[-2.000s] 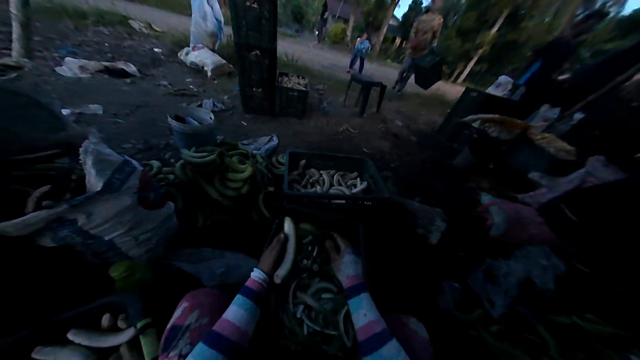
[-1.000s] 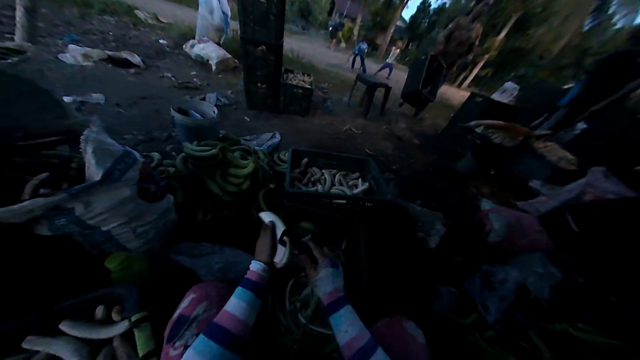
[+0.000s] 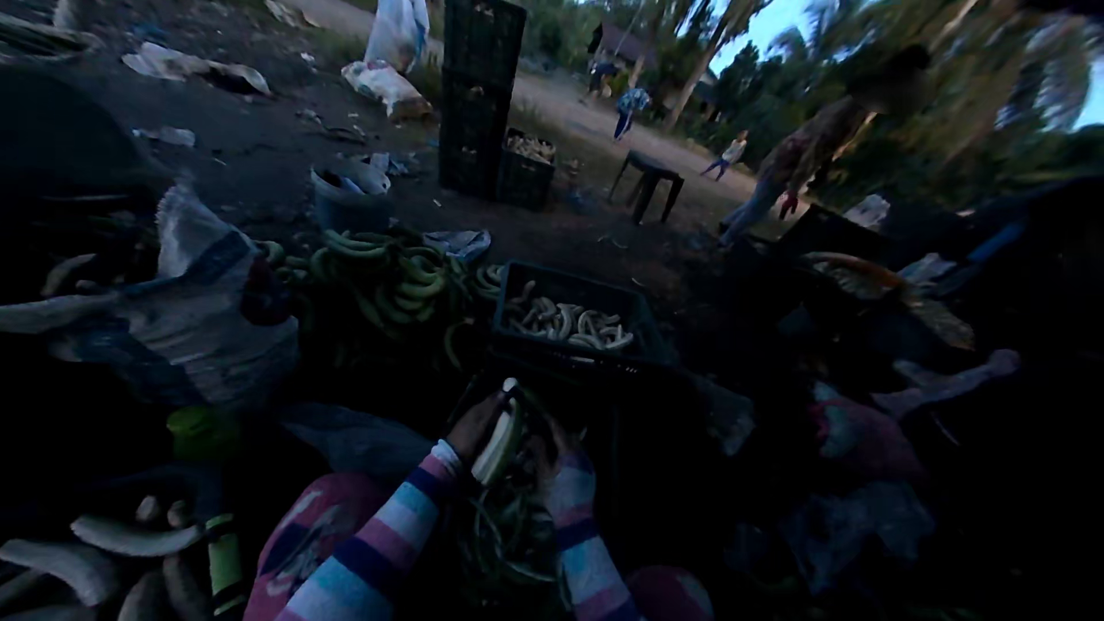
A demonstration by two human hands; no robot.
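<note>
My left hand is closed around a partly peeled green banana, whose pale flesh shows along one side. On the banana's right is my right hand, close to it; darkness hides its fingers and anything in them. Long strips of green peel lie below both hands, between my knees. Just beyond the hands stands a dark plastic crate with many peeled bananas in it. A heap of unpeeled green bananas lies to its left.
More peeled bananas lie at lower left, near a woven sack. A bucket, stacked crates and a small table or stool stand farther off. A person bends at the right; others are on the road.
The banana in my left hand was pale toward me one second ago; now green peel shows on its right side. The person at the right, upright two seconds ago, now bends forward.
</note>
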